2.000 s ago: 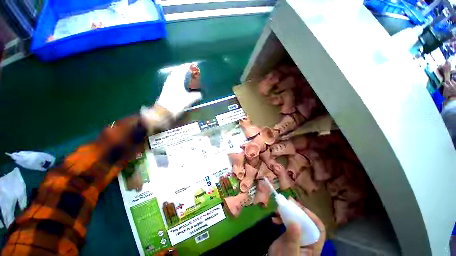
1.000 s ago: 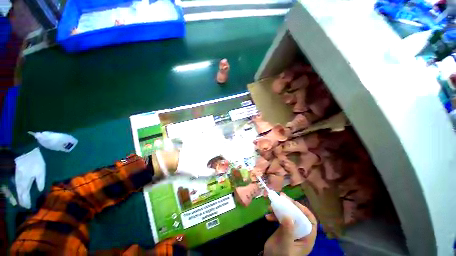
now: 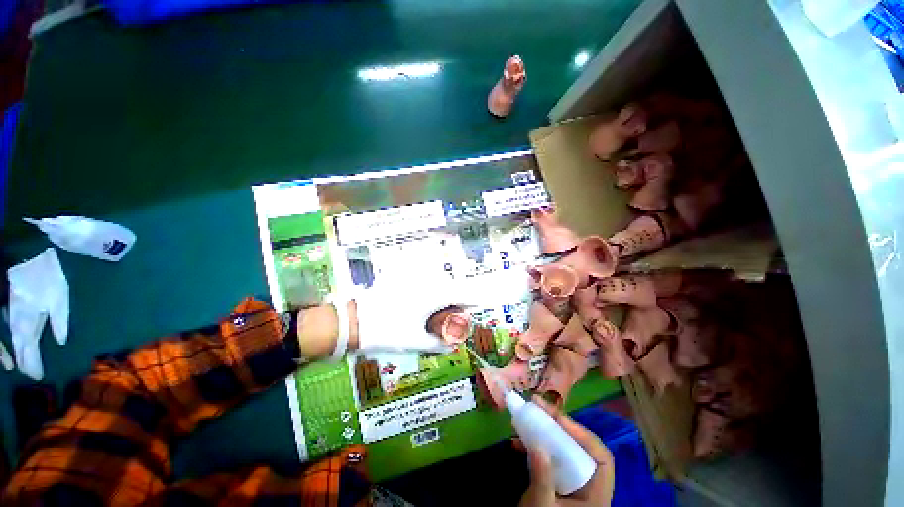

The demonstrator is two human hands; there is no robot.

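Note:
My left hand (image 3: 401, 319), in a white glove, holds a pink hollow part (image 3: 455, 328) over the printed sheet (image 3: 322, 408), its round open end showing. My bare right hand (image 3: 575, 473) holds a white squeeze bottle (image 3: 551, 446) at the bottom. Its thin nozzle points up and left, close to the held part; I cannot tell if they touch. More pink parts (image 3: 557, 281) are piled on the sheet's right side. One pink part (image 3: 507, 87) stands alone on the green surface beyond the sheet.
A carton (image 3: 572, 178) full of pink parts is at the right inside a grey housing (image 3: 813, 198). A spare white bottle (image 3: 94, 238) and a flat white glove (image 3: 38, 302) lie at the left on the green surface (image 3: 178, 129).
My left hand released the standing part beyond the sheet, came back, and now holds another part near the nozzle. The bottle moved slightly left and down. The view shifted; the blue bin has mostly left it.

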